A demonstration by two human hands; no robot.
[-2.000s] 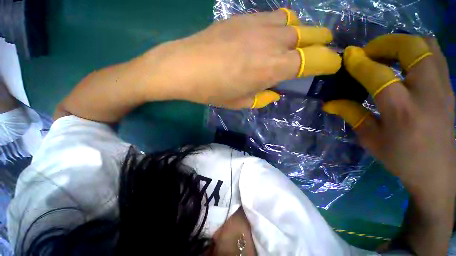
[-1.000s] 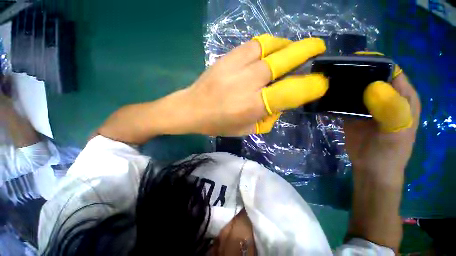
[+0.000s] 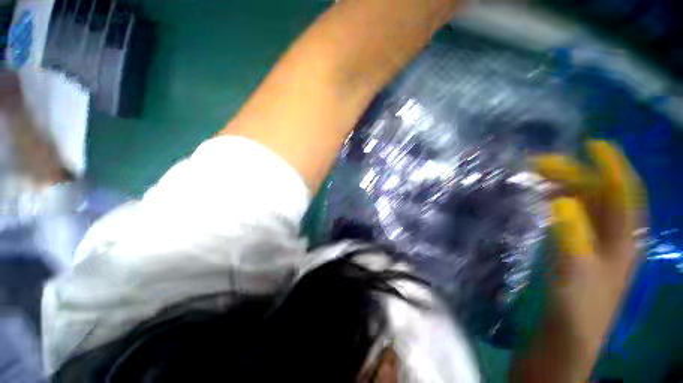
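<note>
My left forearm reaches up and out past the top edge, so my left hand is out of the picture. My right hand (image 3: 592, 202), with yellow finger cots, is blurred at the right, over the right side of the crinkled clear plastic sheet (image 3: 442, 179). Its fingers look apart, and I see nothing in them. Dark panel-like shapes show faintly in or under the sheet. The black glossy housing is not visible.
Grey-black housings (image 3: 90, 52) stand in a row at the upper left. Below them are a white sheet (image 3: 66, 120) and another person's blurred arm. Blue film (image 3: 651, 149) lies at the right. A pale rail (image 3: 539, 30) crosses the upper right.
The black glossy housing has gone from my hands and from view. My left arm has swung up and forward, its hand leaving the top edge. My right hand has moved lower and is empty.
</note>
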